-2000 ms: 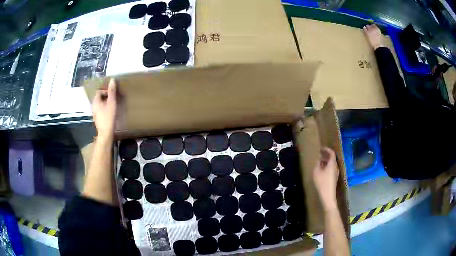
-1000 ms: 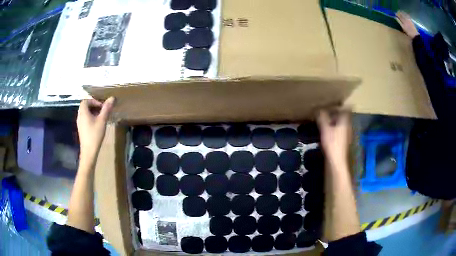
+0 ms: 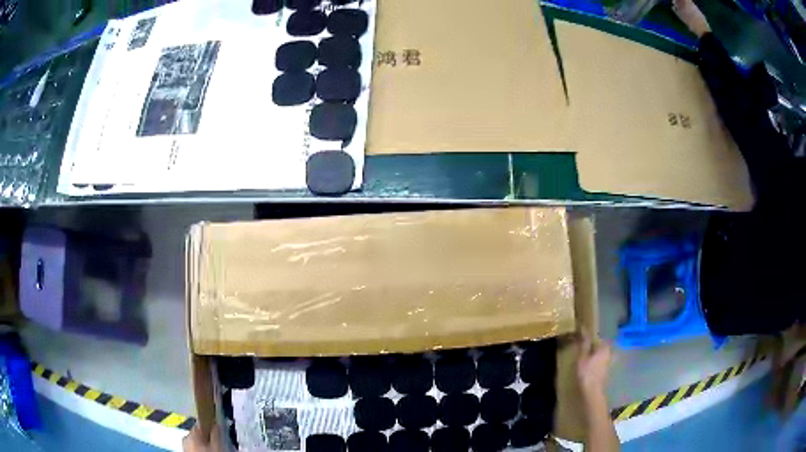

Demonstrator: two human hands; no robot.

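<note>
The open carton (image 3: 389,282) stands below the bench edge. Its far flap, with shiny tape on it, is folded inward over the back part of the opening. Rows of black cover pads (image 3: 415,410) lie on a printed backing sheet (image 3: 278,397) inside. My right hand (image 3: 594,380) is at the carton's right side flap, fingers curled at its edge. My left hand (image 3: 201,439) is at the lower left of the carton, mostly cut off by the frame's bottom edge; its grip cannot be made out.
On the green bench (image 3: 442,177) lie a printed sheet (image 3: 239,106) with black pads and brown cardboard sheets (image 3: 468,79). A purple stool (image 3: 84,282) stands left, a blue stool (image 3: 658,291) right. A person in dark clothes (image 3: 751,247) is at the right.
The far flap has gone from standing upright to folded down over the pads. Both my hands have left it and moved down towards me, along the carton's sides.
</note>
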